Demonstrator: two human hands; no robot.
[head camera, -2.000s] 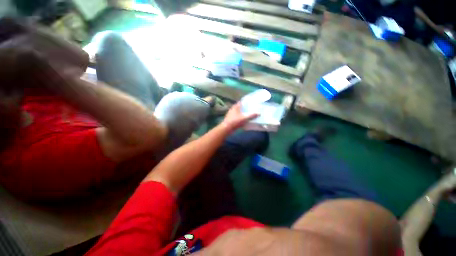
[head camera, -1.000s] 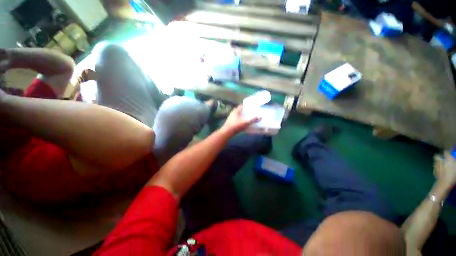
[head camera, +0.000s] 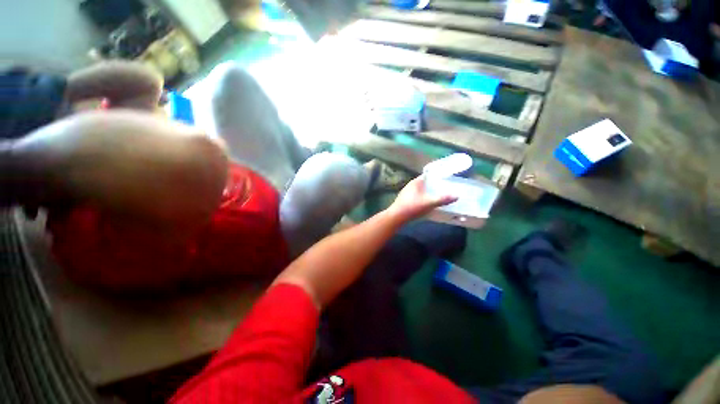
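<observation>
My left hand reaches out over my legs and holds a whitish translucent tray. A white oval-ended piece stands up at the tray's upper left, at my fingers. Whether the two pieces are joined is too blurred to tell. My right hand is not in view; a bare, blurred part of an arm shows at the bottom edge. A blue product box lies on the green floor between my feet.
A wooden pallet holds blue and white boxes, partly lost in glare. A plywood board at right holds a blue and white box and another farther back. A person in red sits close at left, an arm raised. Cardboard sheets stand lower left.
The view has swung left, so things appear farther right. My left hand still holds the tray. The neighbour's hand at right has left the view.
</observation>
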